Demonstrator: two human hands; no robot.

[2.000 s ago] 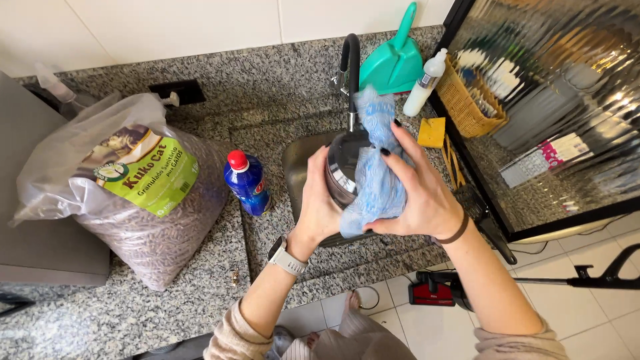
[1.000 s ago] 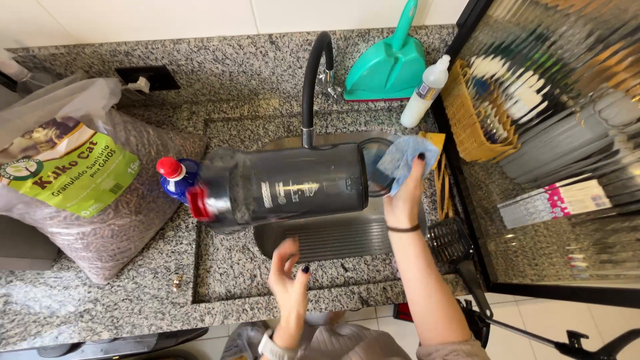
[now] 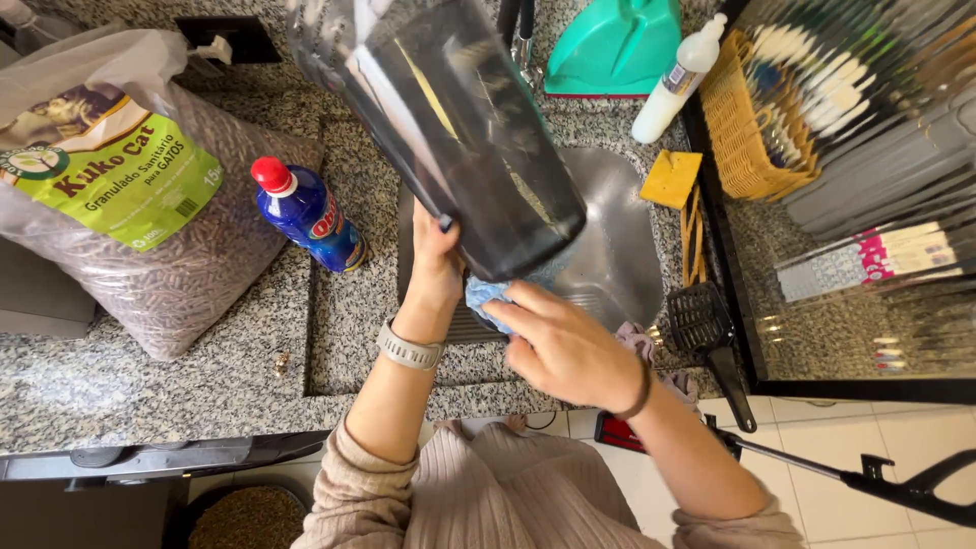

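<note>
A dark translucent plastic container (image 3: pixel 488 145), seemingly a vacuum cleaner's dust bin, is held tilted above the steel sink (image 3: pixel 625 221). My left hand (image 3: pixel 436 248), with a watch on its wrist, grips the container at its lower left side; part of that hand is behind it. In my right hand (image 3: pixel 564 343) is a light blue cloth (image 3: pixel 488 299), bunched under the fingers at the container's lower end. How far the cloth touches the container is hard to tell.
Left of the sink are a blue bottle with a red cap (image 3: pixel 309 213) and a bag of cat litter pellets (image 3: pixel 152 191). A green dustpan (image 3: pixel 614 49), white bottle (image 3: pixel 679 80), yellow sponge (image 3: pixel 671 179), black slotted scoop (image 3: pixel 700 324) and glass-paned frame (image 3: pixel 751 320) are at the right.
The container has turned from lying sideways to a steep tilt. My left hand, earlier apart from it, now grips it. My right hand has moved left and down with the blue cloth.
</note>
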